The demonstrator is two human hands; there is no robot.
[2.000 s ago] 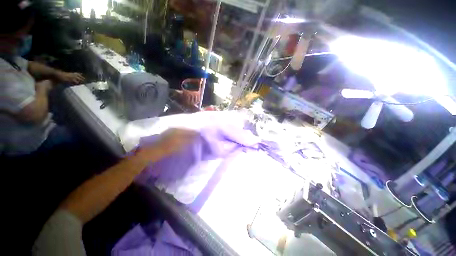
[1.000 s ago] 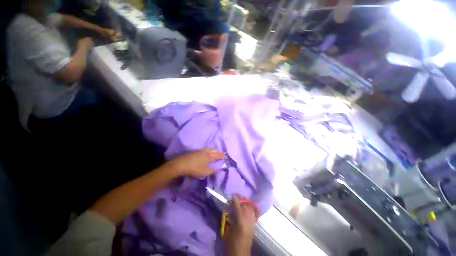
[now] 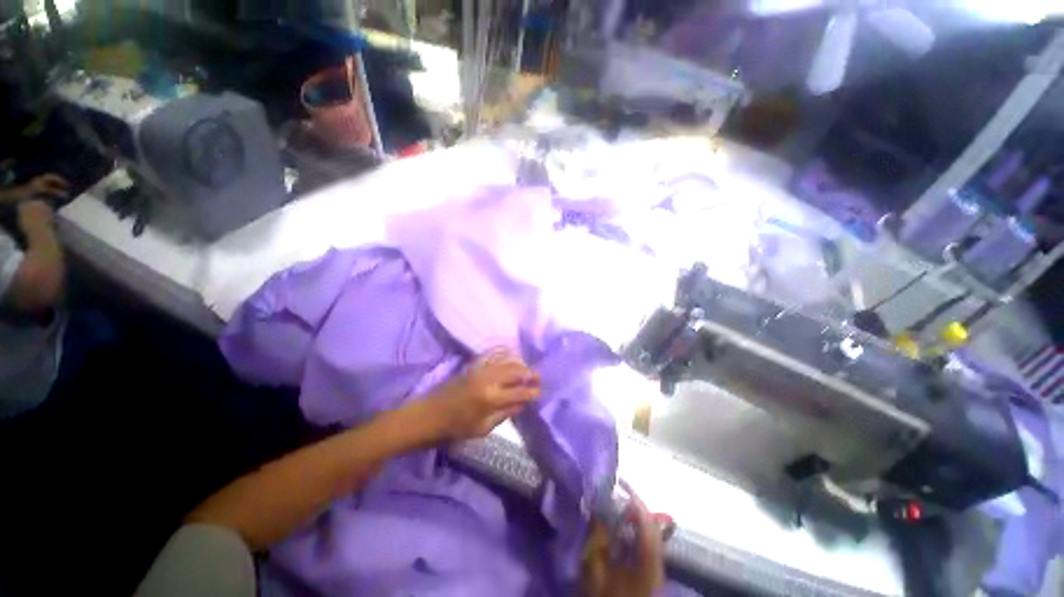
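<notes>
Purple cloth (image 3: 338, 332) lies in large folds over the table's near edge and hangs down toward the lap. My left hand (image 3: 496, 394) pinches a fold of it near the middle of the view. My right hand (image 3: 624, 554) is low at the bottom, blurred and partly cut off, beside a hanging part of the cloth. It holds scissors (image 3: 663, 525); a bit of red handle and some yellow show, and the blades are hard to make out.
A sewing machine (image 3: 805, 397) stands at right, with thread cones (image 3: 998, 239) behind it. Purple scraps (image 3: 601, 219) lie on the white table (image 3: 280, 251). Another machine (image 3: 210, 157) is at left, near another person's arm (image 3: 41, 257). An orange-red basket (image 3: 338, 111) is behind.
The view has swung right. My left hand stays on the cloth, now pinching a fold. My right hand with the scissors sits lower and farther right, and the blades no longer show clearly.
</notes>
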